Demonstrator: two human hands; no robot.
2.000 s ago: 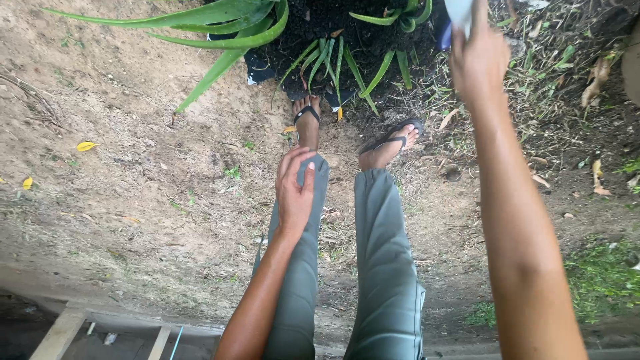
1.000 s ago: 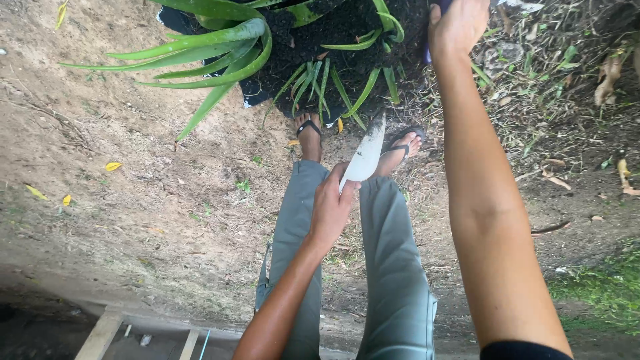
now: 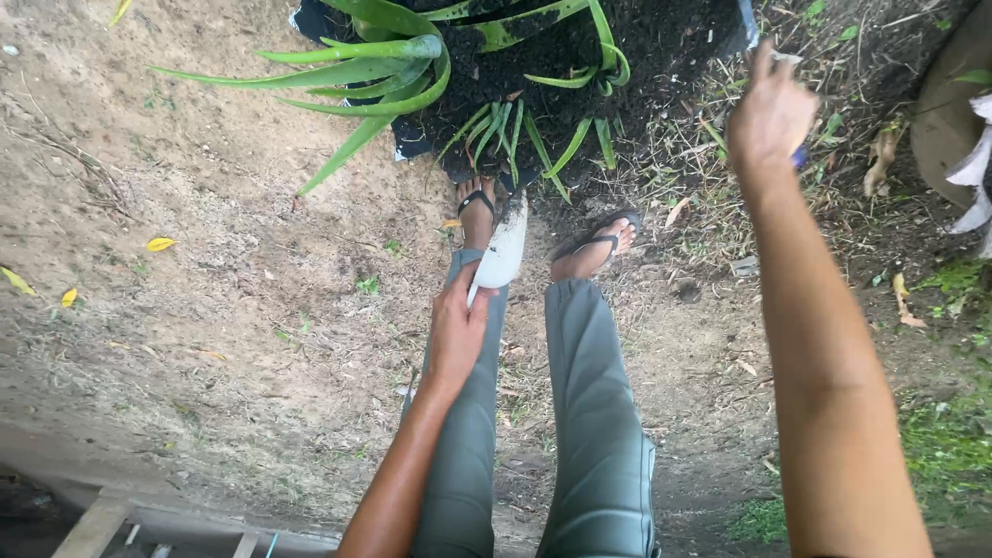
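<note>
My left hand is closed on a white hand scoop, which points up past my foot, its blade smeared with dark soil. At upper right, my right hand grips a tool; a bit of its blue handle shows by the palm. A narrow grey-blue piece lies beyond the fingertips, perhaps the tool's blade. Between and above the hands, aloe plants, one large and several small, stand in dark soil with black plastic at its edge.
My feet in black flip-flops are just below the soil bed. Dry grass and roots lie at its right. A round grey-brown object stands at the right edge, beside pale curled material. Wooden pieces are at lower left.
The left hand rested without the scoop on my knee two seconds ago; one second ago it held the scoop. My right hand now appears lower in view than a second ago.
</note>
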